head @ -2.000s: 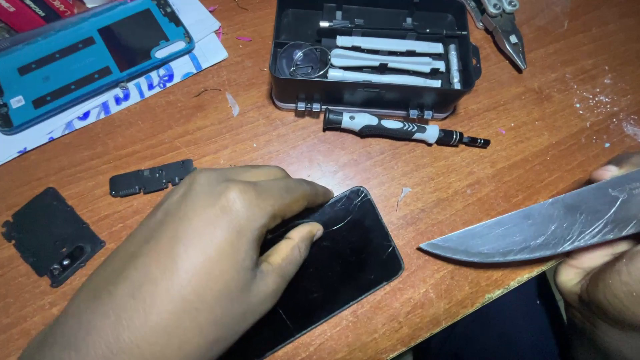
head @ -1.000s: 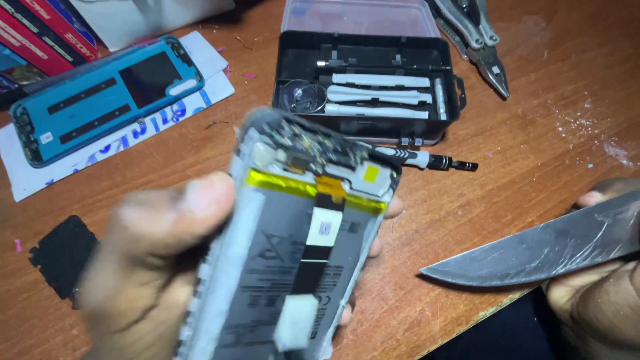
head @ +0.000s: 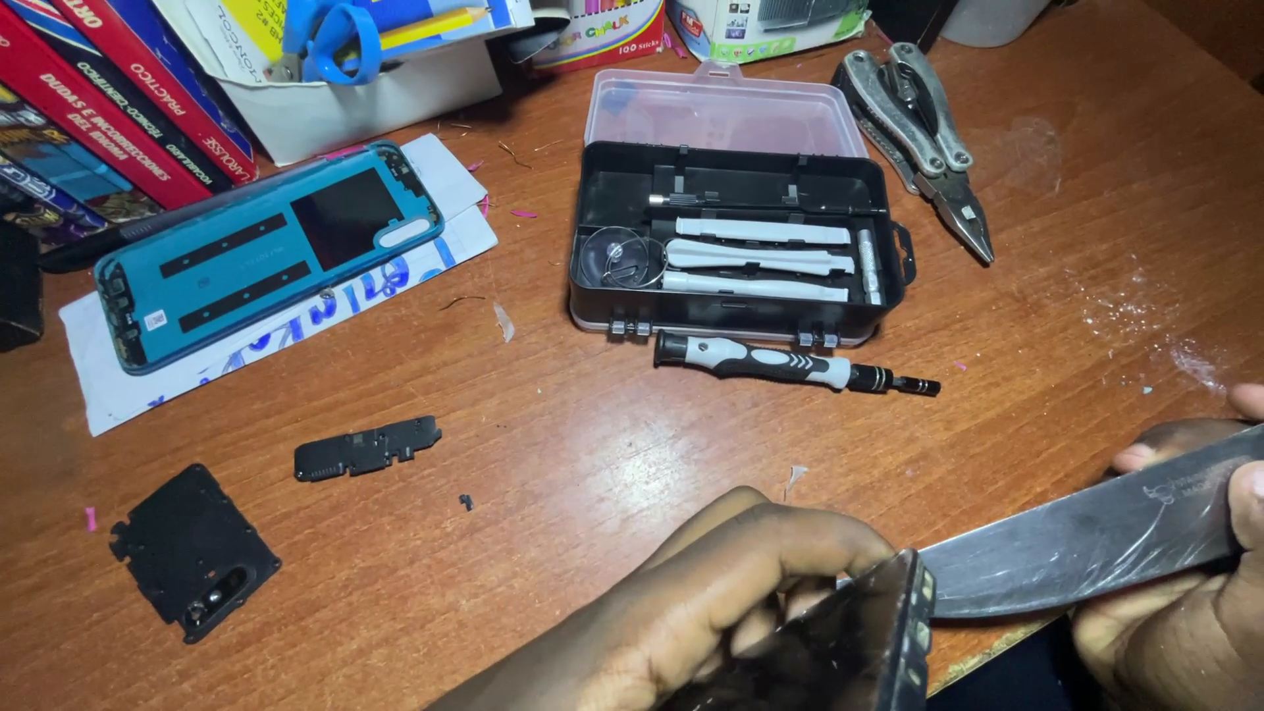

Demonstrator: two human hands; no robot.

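My left hand [head: 731,583] grips a smartphone without its back cover [head: 829,642], tilted at the bottom edge, its dark screen side partly in view. My right hand [head: 1175,592] holds a broad knife blade [head: 1086,538] at the right edge; the handle is out of view. The blade's tip end meets or overlaps the phone's upper corner; whether it touches cannot be told. A black camera-side inner cover [head: 197,553] and a smaller black plastic phone part [head: 367,449] lie at left. The teal back cover [head: 247,259] rests on paper at upper left.
An open black tool case [head: 731,316] holds white pry tools and a suction cup. A precision screwdriver [head: 790,363] lies before it, a multitool plier [head: 918,148] to its right. Books [head: 128,118] and a white box with blue scissors [head: 346,118] stand at the back left. Debris lies at right.
The phone has moved down and right in my left hand and turned from its battery side to show its screen. It now meets or overlaps the knife's tip in view.
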